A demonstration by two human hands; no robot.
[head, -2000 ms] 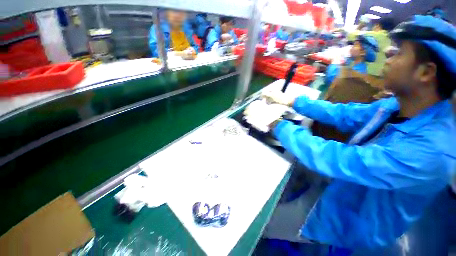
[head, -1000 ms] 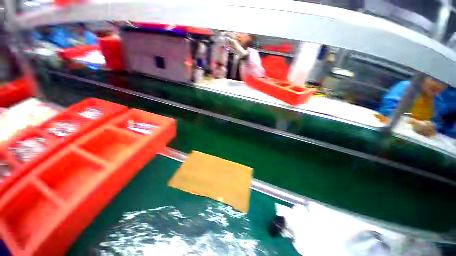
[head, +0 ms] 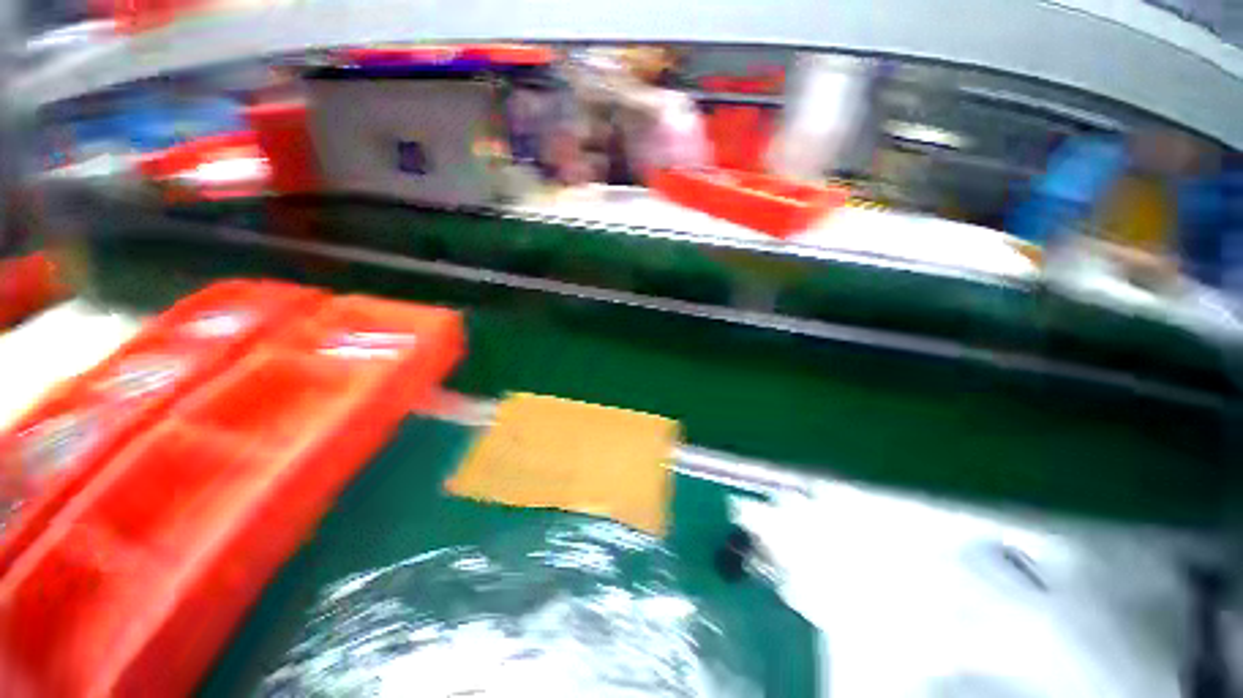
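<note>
Neither of my hands is in the picture. The view is blurred. A red-orange compartment tray [head: 252, 471] lies at the left, with a shiny part in its far pocket and empty pockets nearer me. A second red tray [head: 82, 396] beside it holds shiny wrapped parts. A crinkled clear plastic film [head: 504, 627] lies on the green bench in front of me. A brown cardboard sheet [head: 570, 461] lies flat behind the film. A white sheet [head: 941, 614] covers the bench at the right.
A small black thing [head: 736, 555] sits at the white sheet's left corner. A green conveyor [head: 818, 389] runs behind the bench. Across it are a red tray [head: 750, 199], a white box [head: 402, 143] and blurred people. A grey rail [head: 614, 25] crosses the top.
The view has swung left from the neighbouring worker and the chrome part to the red trays. Over the last second it has shifted only slightly and blurred more.
</note>
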